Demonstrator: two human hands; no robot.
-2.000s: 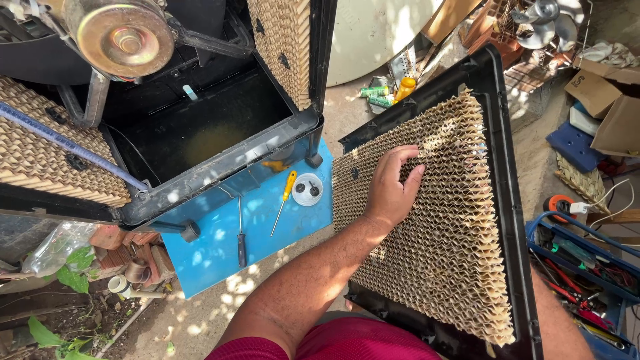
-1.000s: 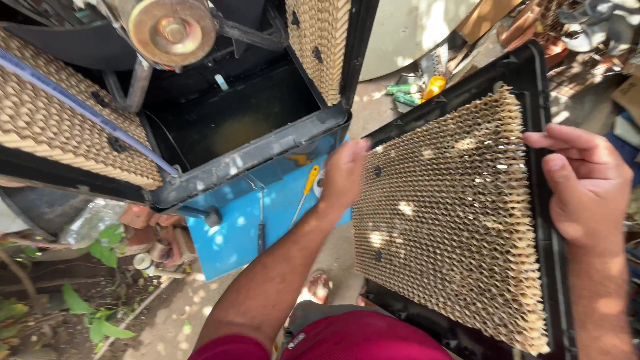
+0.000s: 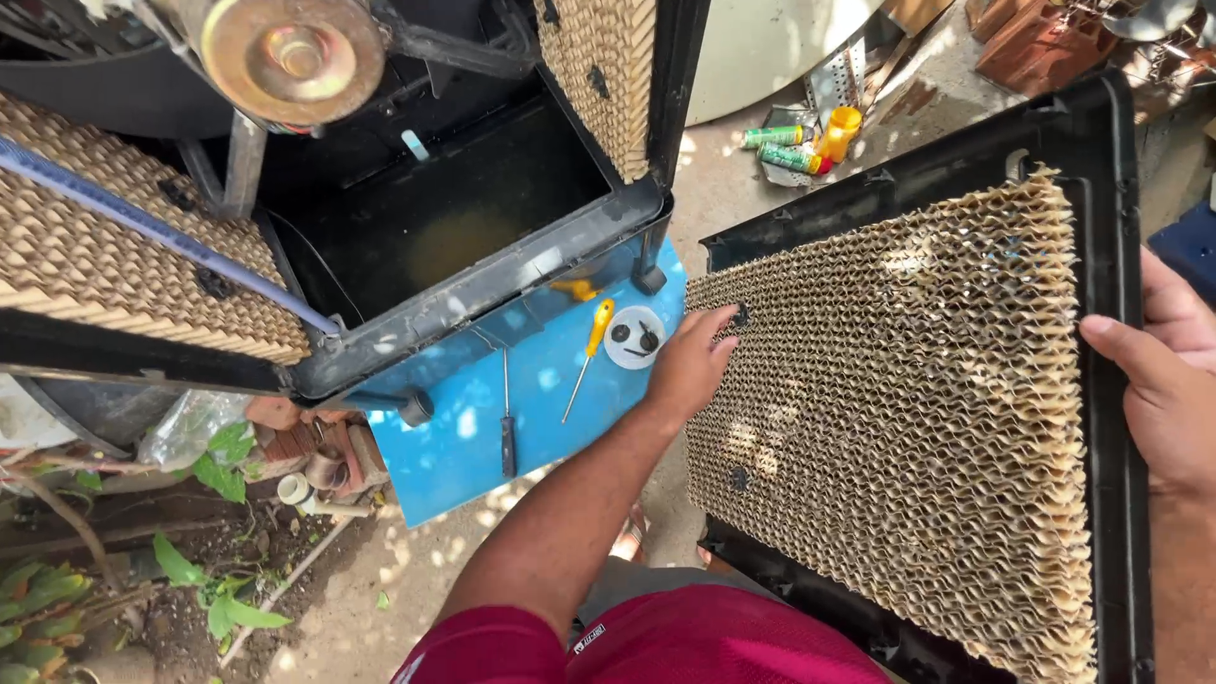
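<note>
A tan corrugated cooling pad (image 3: pixel 893 408) lies in a black plastic panel frame (image 3: pixel 1111 247), held tilted in front of me. My right hand (image 3: pixel 1173 370) grips the frame's right edge, thumb on the near face. My left hand (image 3: pixel 693 366) touches the pad's left edge near a small black clip (image 3: pixel 740 315); whether its fingers close on anything is unclear. At upper left stands the open black housing of an evaporative cooler (image 3: pixel 475 285), with a round metal pulley (image 3: pixel 293 52), murky water in its base and more pads at its sides.
On a blue board (image 3: pixel 456 475) below the housing lie a yellow-handled screwdriver (image 3: pixel 597 332), a dark-handled screwdriver (image 3: pixel 508 442) and a round dish (image 3: pixel 635 337) of small black parts. Green tubes (image 3: pixel 788 157) and an orange bottle (image 3: pixel 838 133) lie behind. Bricks (image 3: pixel 332 456) and plants are at lower left.
My left hand has moved from the pad's upper middle to its left edge. My right hand, hidden two seconds ago and with fingers spread at the frame's edge one second ago, now grips that edge.
</note>
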